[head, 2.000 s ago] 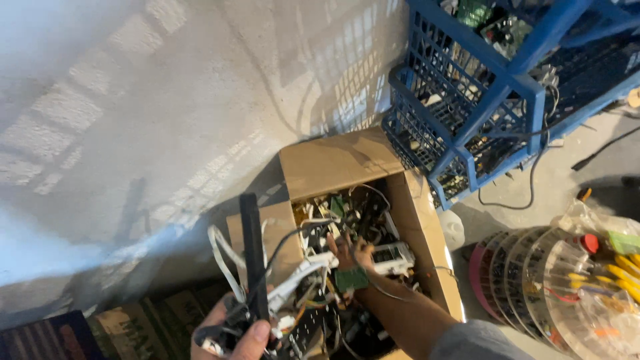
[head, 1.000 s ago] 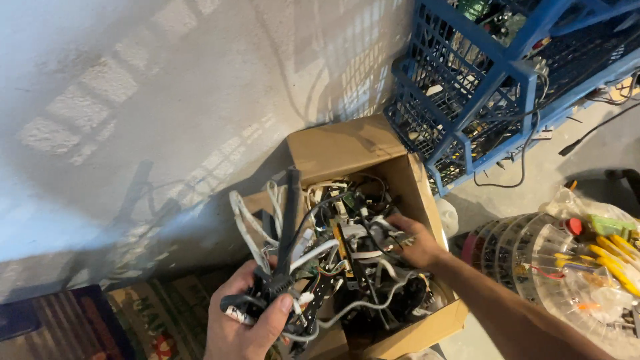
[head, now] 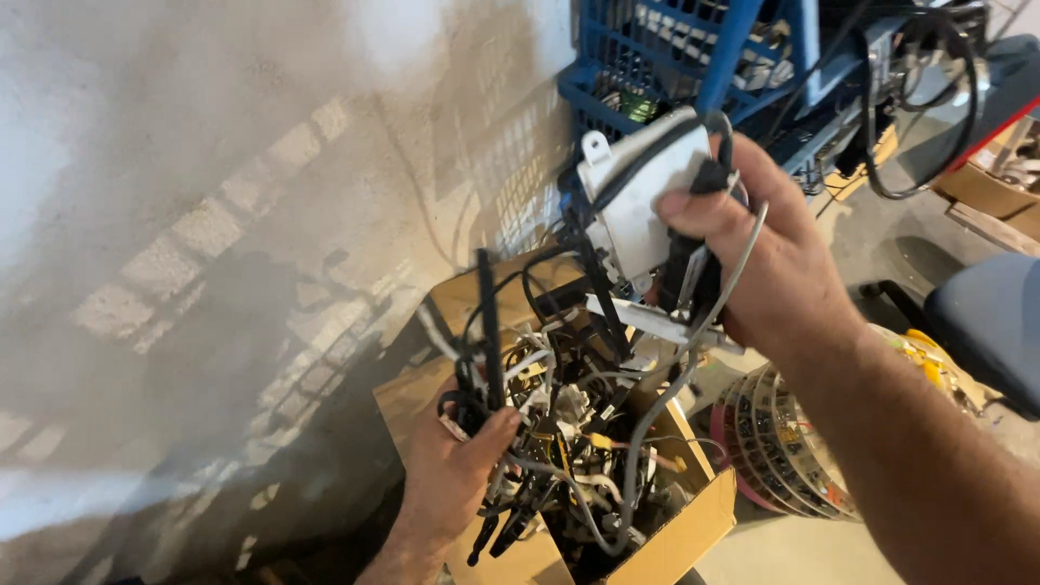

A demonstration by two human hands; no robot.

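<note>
My left hand [head: 459, 455] grips a bundle of black and white cables together with a long black strip [head: 490, 329], at the left side of an open cardboard box [head: 678, 528]. Raised above the box's back right corner, my right hand [head: 756, 236] is closed on a white flat panel-like part [head: 650, 195] with a mounting tab, along with black cables and other parts. A grey cable [head: 638, 455] hangs in a loop from the right hand's things down over the box. Tangled cables, connectors and small parts [head: 577, 406] fill the box. The left fingertips are partly hidden by cables.
A pale wall [head: 244, 203] rises at the left. Blue plastic crates [head: 617, 97] holding parts stand behind the box. To the right are a round, tiered clear container [head: 780, 439], a grey-blue padded seat [head: 991, 325], hanging black cables [head: 971, 97] and another cardboard box [head: 999, 183].
My right hand has risen out of the box, holding the white panel and cables. My left hand still holds its cable bundle. The view has shifted.
</note>
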